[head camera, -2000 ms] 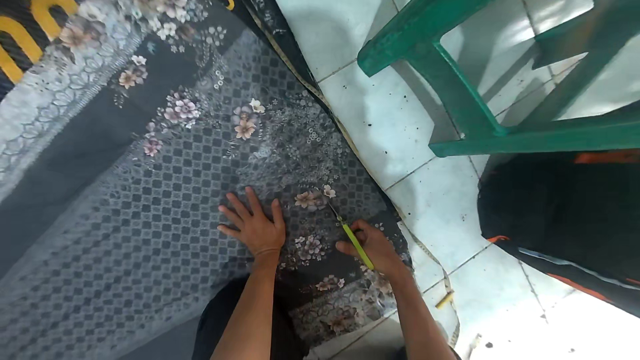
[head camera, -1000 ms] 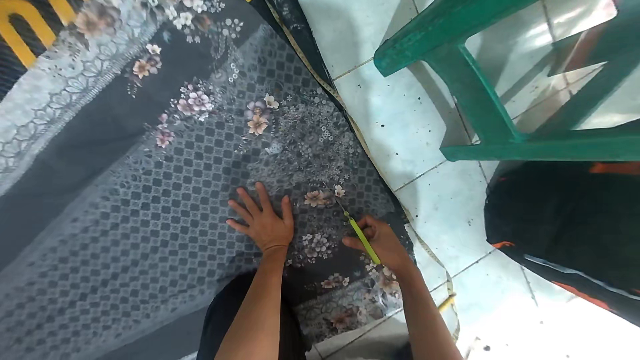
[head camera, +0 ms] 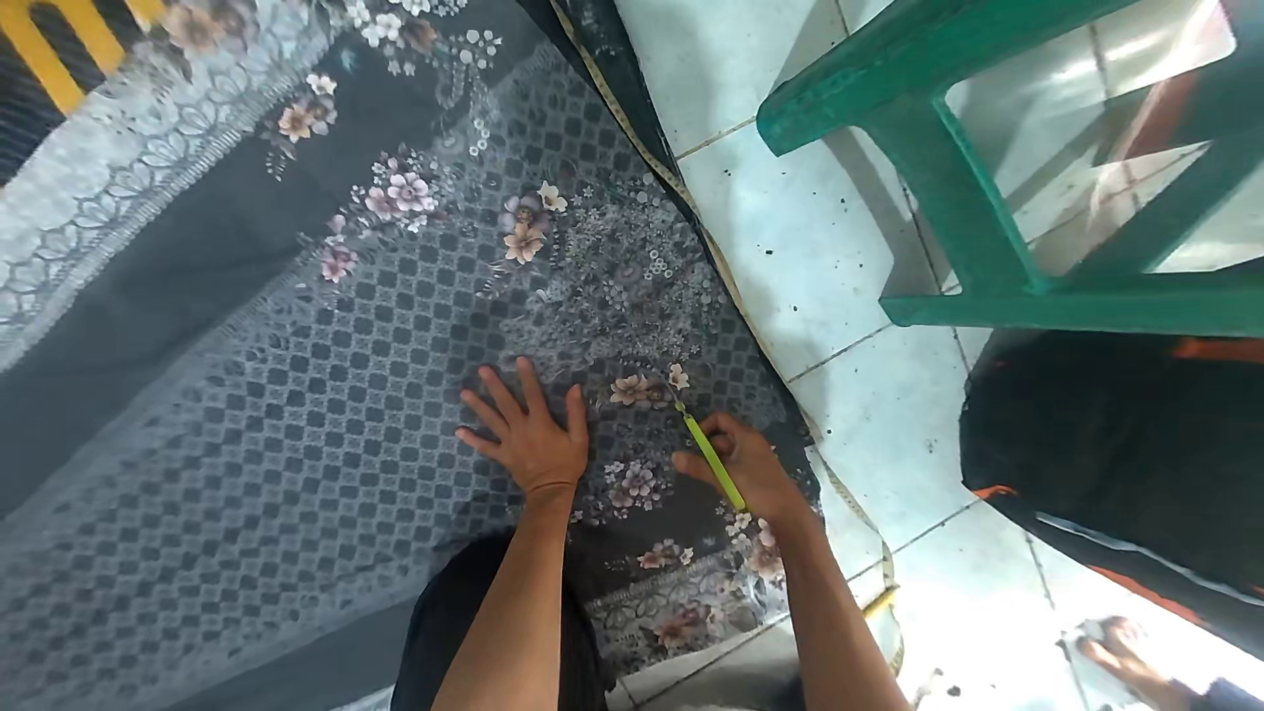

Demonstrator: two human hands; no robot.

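Observation:
A grey patterned fabric with printed flowers (head camera: 375, 395) lies spread on the floor. Flat on it, fingers apart, rests my left hand (head camera: 533, 439), holding nothing. To its right, my right hand (head camera: 741, 464) grips a slim tool with a lime-green handle (head camera: 715, 462), perhaps a seam ripper or small cutter. Its thin dark tip points up and left, close to a small printed flower; whether it touches the cloth cannot be told. A yellowish measuring tape (head camera: 736, 286) runs along the fabric's right edge and curls onto the tiles.
A green plastic stool (head camera: 997, 197) lies at the upper right on white floor tiles (head camera: 820, 267). Below it is a black bundle with orange trim (head camera: 1096, 434). Part of another person's bare foot or hand (head camera: 1126, 657) shows at the lower right. Black-and-yellow material (head camera: 64, 59) is at the upper left.

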